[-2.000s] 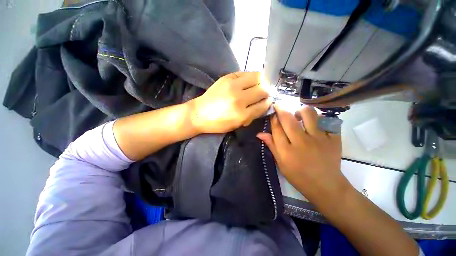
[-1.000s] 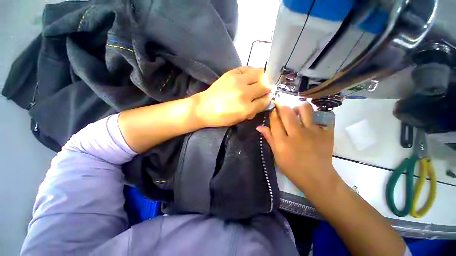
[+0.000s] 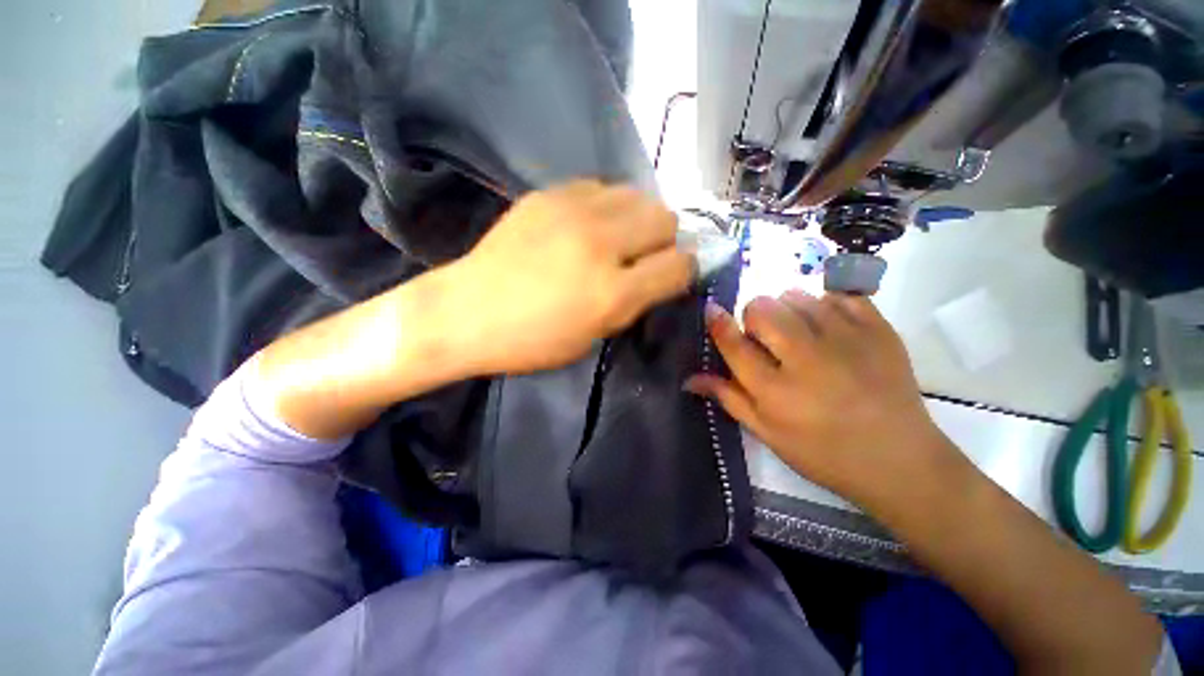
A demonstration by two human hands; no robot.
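Note:
The dark grey garment [image 3: 436, 106] lies left of the needle and runs down to my lap. Its zipper tape [image 3: 720, 449] shows as a pale toothed line on the right edge. My left hand [image 3: 581, 271] grips the garment's upper edge near the presser foot [image 3: 753, 198], where a small pale piece shows at the fingertips. My right hand [image 3: 819, 376] has its thumb and forefinger on the zipper edge just below; the other fingers are curled. The white sewing machine head [image 3: 792, 79] stands above. Whether the foot touches the cloth, I cannot tell.
Scissors with green and yellow handles [image 3: 1155, 469] lie at the right of the bed, beside a black slim tool [image 3: 1101, 317]. A small white square [image 3: 972, 328] lies nearer the needle. A ruler strip [image 3: 845, 531] runs along the front edge. Blue material [image 3: 396, 541] shows below.
My left hand has moved slightly left with the cloth edge, away from the needle. My right hand sits a little lower. The bright glare at the needle is gone, and the view has shifted.

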